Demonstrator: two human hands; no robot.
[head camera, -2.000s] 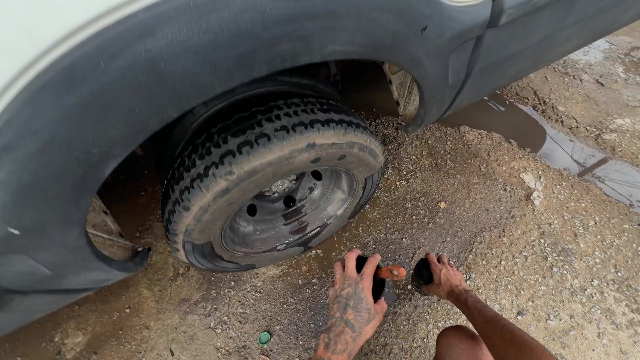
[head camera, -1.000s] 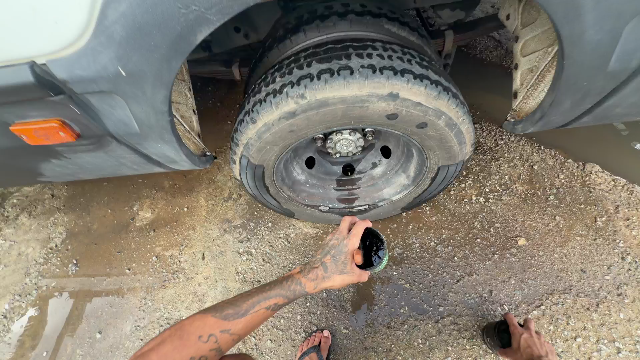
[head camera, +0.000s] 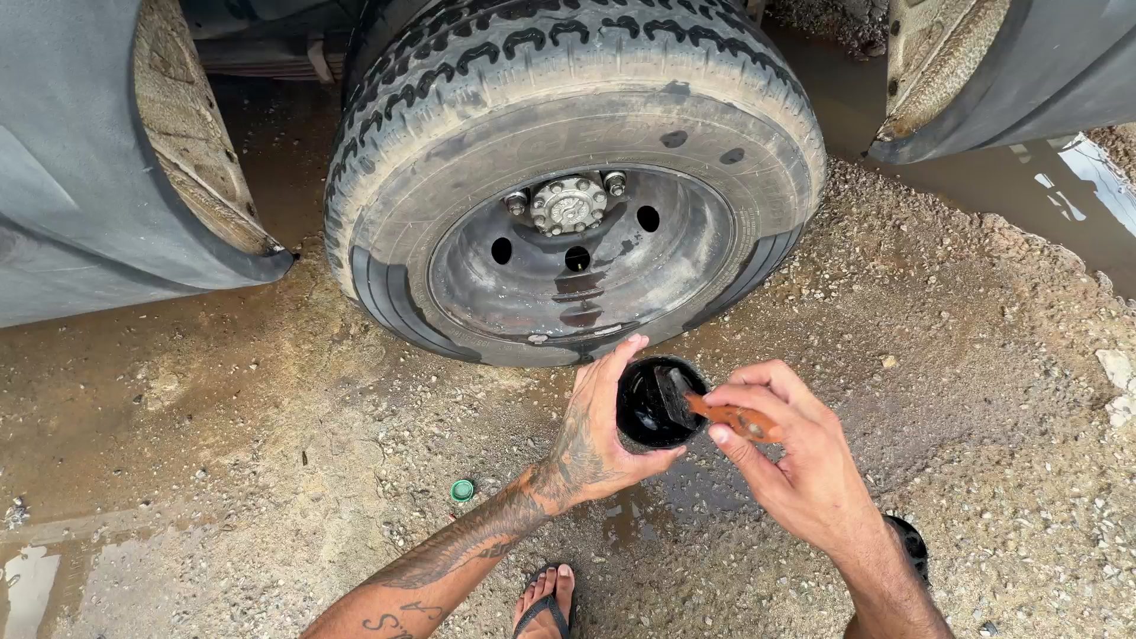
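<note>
My left hand (head camera: 603, 435) is wrapped around a dark round container (head camera: 641, 424) of black liquid, held just in front of the tyre's lower edge. In my right hand (head camera: 794, 444) is the orange-brown handle of a paintbrush (head camera: 737, 420), whose dark bristles are inside the container's mouth. The truck tyre (head camera: 550, 115) has dusty sidewalls with glossy black patches at its lower left and lower right. Its steel wheel rim (head camera: 532, 284) has dark wet streaks below the hub (head camera: 568, 206).
Grey wheel-arch panels (head camera: 71, 177) flank the tyre. A small green cap (head camera: 461, 490) lies on the gravel. Muddy puddles (head camera: 1021, 191) are at the upper right and lower left. My sandalled foot (head camera: 546, 603) is at the bottom; a black round object (head camera: 907, 546) is beside my right wrist.
My right hand has come from the lower right to the container and now holds the brush. A second ago it was on a dark round object. The view is closer to the wheel.
</note>
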